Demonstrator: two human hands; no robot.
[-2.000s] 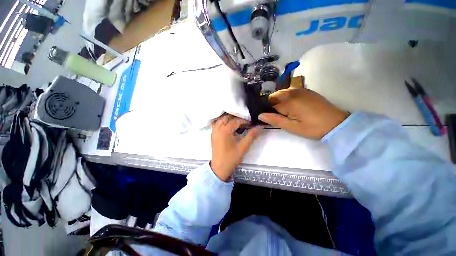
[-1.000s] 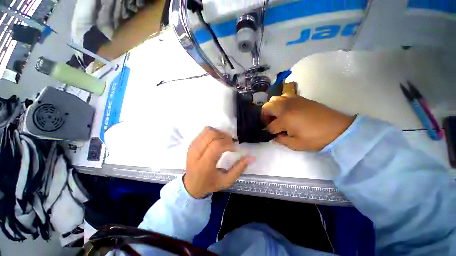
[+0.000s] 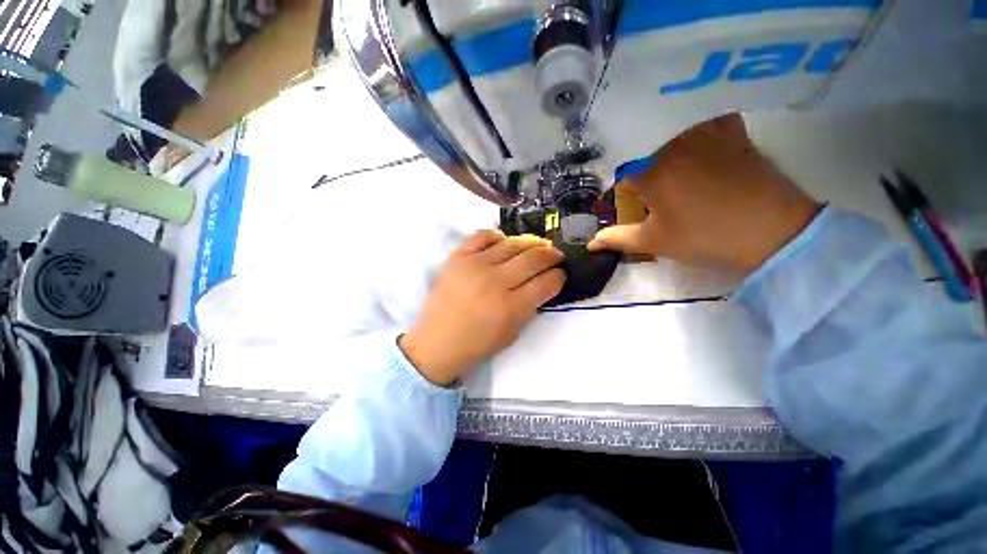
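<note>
The black knit band (image 3: 584, 274) lies folded under the presser foot (image 3: 580, 226) of the white sewing machine (image 3: 693, 54). My left hand (image 3: 476, 308) lies left of the needle, its fingertips pressing the band's left side. My right hand (image 3: 725, 200) is right of the needle, its thumb on the band's right edge and its other fingers bent by the tan-gold block (image 3: 631, 206). The white garment panel (image 3: 379, 260) spreads left of the needle, partly under my left hand. The needle tip is hidden.
A grey box with a round grille (image 3: 97, 274) and a pale green cylinder (image 3: 130, 186) stand left. Black and white pieces (image 3: 76, 433) hang at lower left. Blue and pink snips or pens (image 3: 931, 238) lie right. A ruler strip (image 3: 639, 431) edges the table.
My left hand has moved up and right onto the black band. My right hand has risen beside the needle. The band sits closer under the foot. The view has shifted nearer.
</note>
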